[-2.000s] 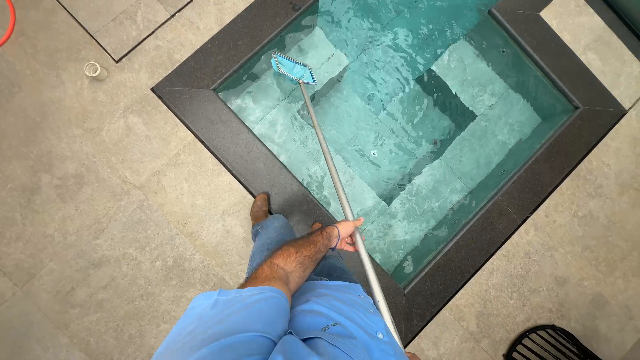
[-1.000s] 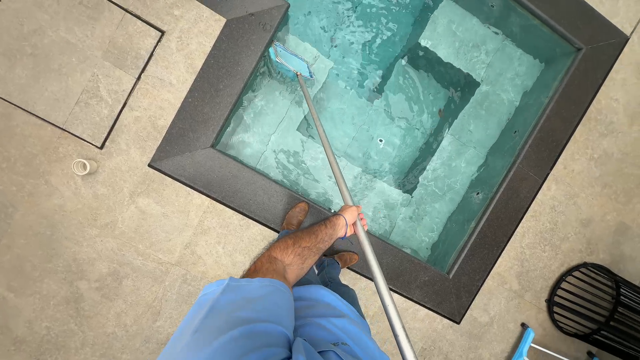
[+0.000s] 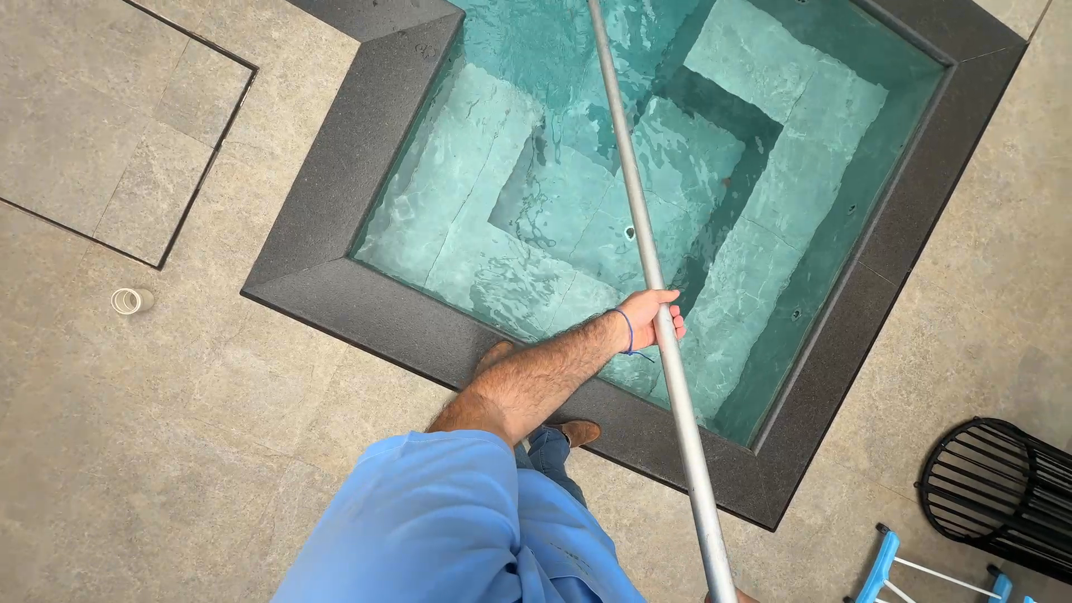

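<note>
My left hand [image 3: 656, 320] is closed around a long metal pole [image 3: 630, 172], palm under it and thumb across the top, over the near edge of the pool water. A blue cord is tied round that wrist. At the bottom edge of the view, only a sliver of my right hand [image 3: 742, 596] shows around the lower part of the pole. The pole runs up over the pool [image 3: 578, 209] and out of the top of the view, so its far end is hidden.
Dark stone coping [image 3: 394, 314] borders the pool, close to my brown shoes [image 3: 579, 432]. A short white pipe piece [image 3: 131, 301] is on the tiles at left. At lower right lie a black slatted basket-like object [image 3: 976, 481] and a blue-and-white frame [image 3: 879, 569].
The blue net head on the pole's far end, in the water at upper left before, has gone out of view past the top. The pole now stands steeper in the view.
</note>
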